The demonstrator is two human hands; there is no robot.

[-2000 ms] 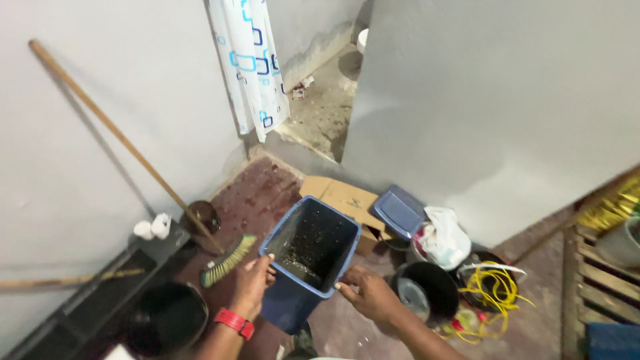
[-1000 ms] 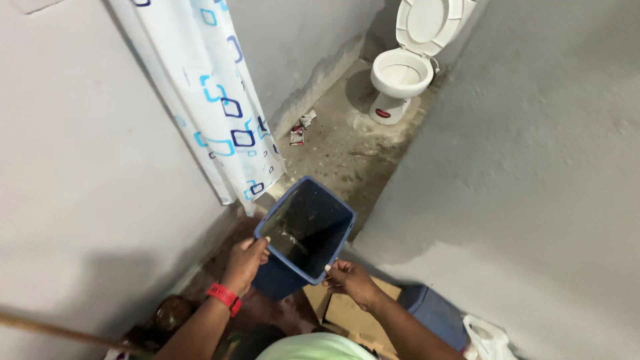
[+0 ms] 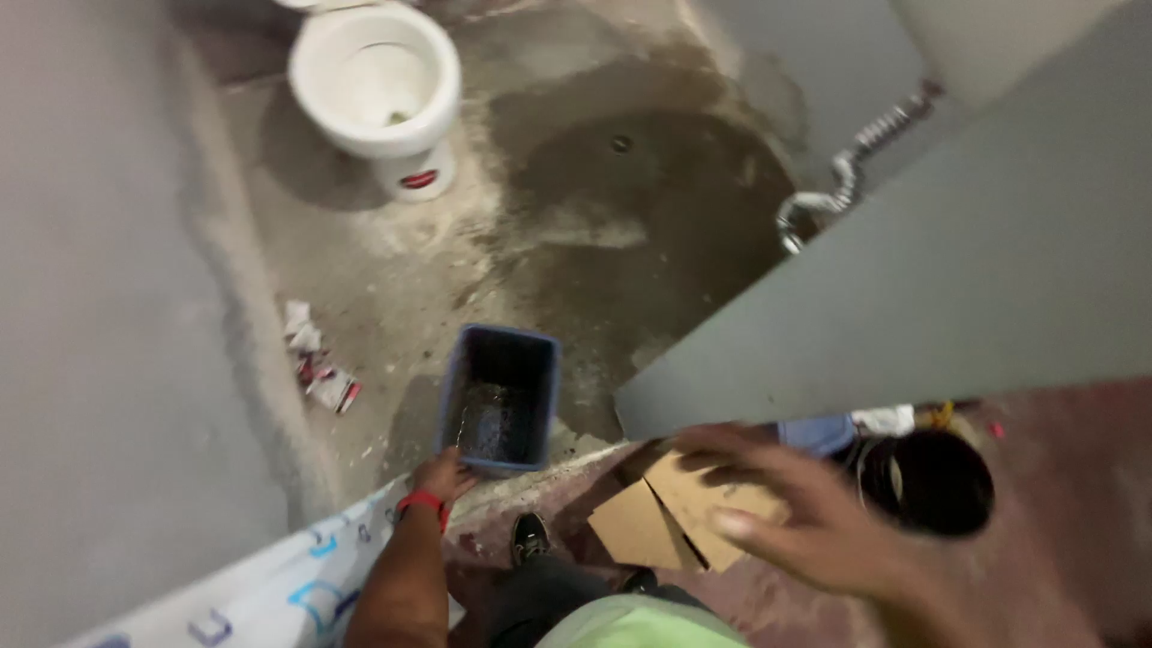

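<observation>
A blue plastic bin [image 3: 546,400] with a wet, speckled inside stands at the near edge of the concrete bathroom floor. My left hand [image 3: 443,477], with a red band at the wrist, holds the bin's near left corner at the rim. Off to the right, my right hand [image 3: 774,504] is in the air above an opened cardboard box [image 3: 634,526], blurred, its fingers spread and nothing in them. A white toilet [image 3: 382,85] with its bowl uncovered stands beyond the bin, at the upper left.
A floor drain [image 3: 621,144] lies in the wet patch. Crumpled litter [image 3: 328,382] is by the left wall. A grey partition [image 3: 882,297] juts in at right, near a flexible hose [image 3: 846,175]. A dark bucket [image 3: 936,486], blue lid [image 3: 817,435] and patterned curtain [image 3: 306,585] are close by.
The bin, earlier held in both hands, is now over the bathroom floor. My right hand has let go of it and moved right; my left still holds it. The view has shifted far into the bathroom.
</observation>
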